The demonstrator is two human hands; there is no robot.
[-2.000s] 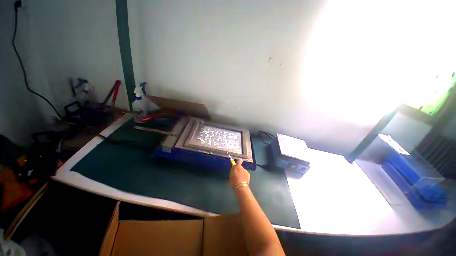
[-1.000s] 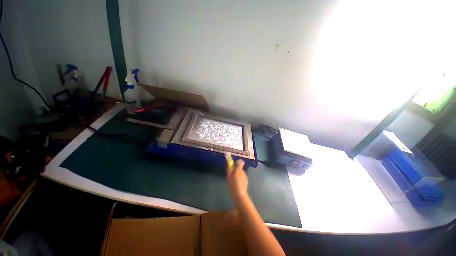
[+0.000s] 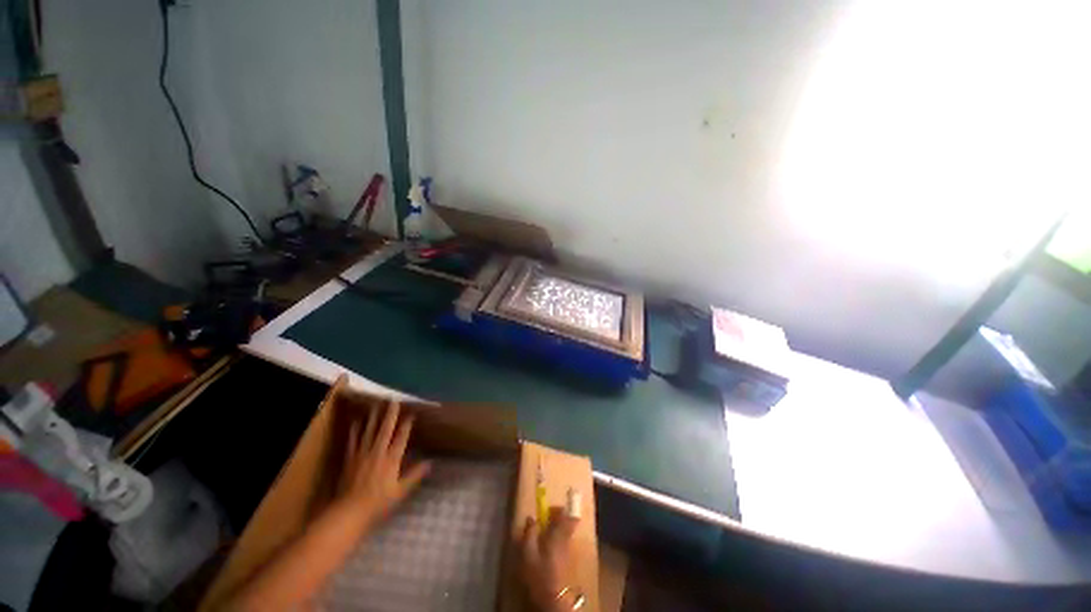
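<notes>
An open brown cardboard carton (image 3: 556,460) stands in front of me at the near edge of the bench. Inside it lies a pale tray with a grid of cells (image 3: 437,544), perhaps under clear film. My left hand (image 3: 381,460) reaches into the carton with fingers spread, near its far left inner wall, and holds nothing. My right hand (image 3: 550,550) is at the carton's right flap, with a slim yellow utility knife (image 3: 542,500) in its grip. A pale covering shows on a right fingertip.
On the green mat (image 3: 395,347) stands a blue-based device (image 3: 550,347) with a framed panel of small white pieces. A small box-shaped unit (image 3: 748,347) is right of it. A spray bottle (image 3: 416,227) stands behind. Blue bins (image 3: 1035,442) are far right. Orange and black items lie left.
My right hand has come back from the device to the carton flap, still with the knife. My left hand has come into view inside the carton. The view has shifted left and down.
</notes>
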